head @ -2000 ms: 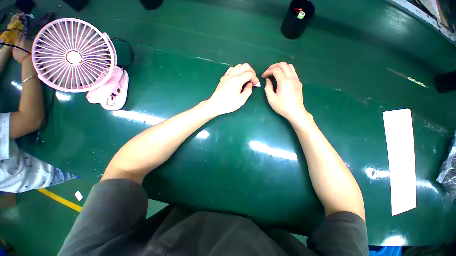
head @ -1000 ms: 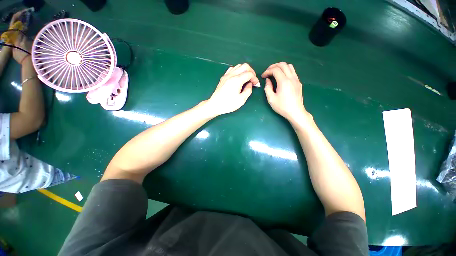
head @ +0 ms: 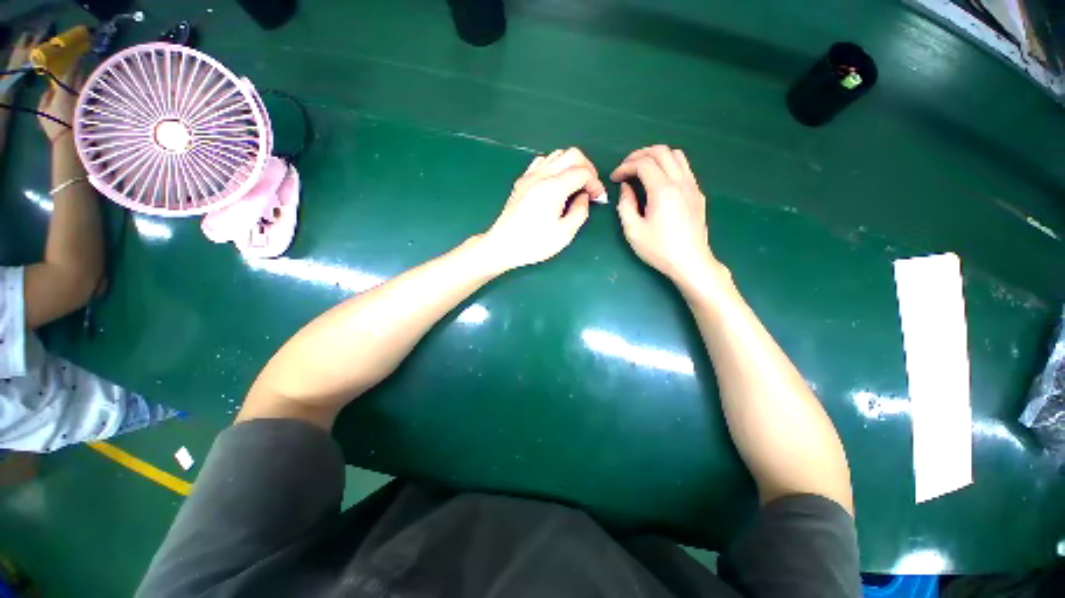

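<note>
My left hand (head: 547,210) rests on the green bench (head: 526,362) with curled fingers, and its thumb is a little apart from the index finger. A tiny white bit shows at its index fingertip, perhaps a finger cot or tape; no held part can be made out. My right hand (head: 666,213) rests just to the right, fingers curled and thumb slightly apart, with nothing visible in it. The two hands do not touch. A black housing (head: 825,91) lies tilted on the conveyor beyond them, with a green spot and a bit of red at its end.
A pink desk fan (head: 173,133) stands at left. Beyond it are another person's arm (head: 72,222) and a yellow object (head: 61,49). More black housings (head: 477,19) are at the top edge. A white strip (head: 934,376) and clear plastic bag (head: 1046,380) lie at right.
The black housings have moved to the right along the far side. The other person's hand and the yellow object at far left have shifted slightly. My hands have not moved.
</note>
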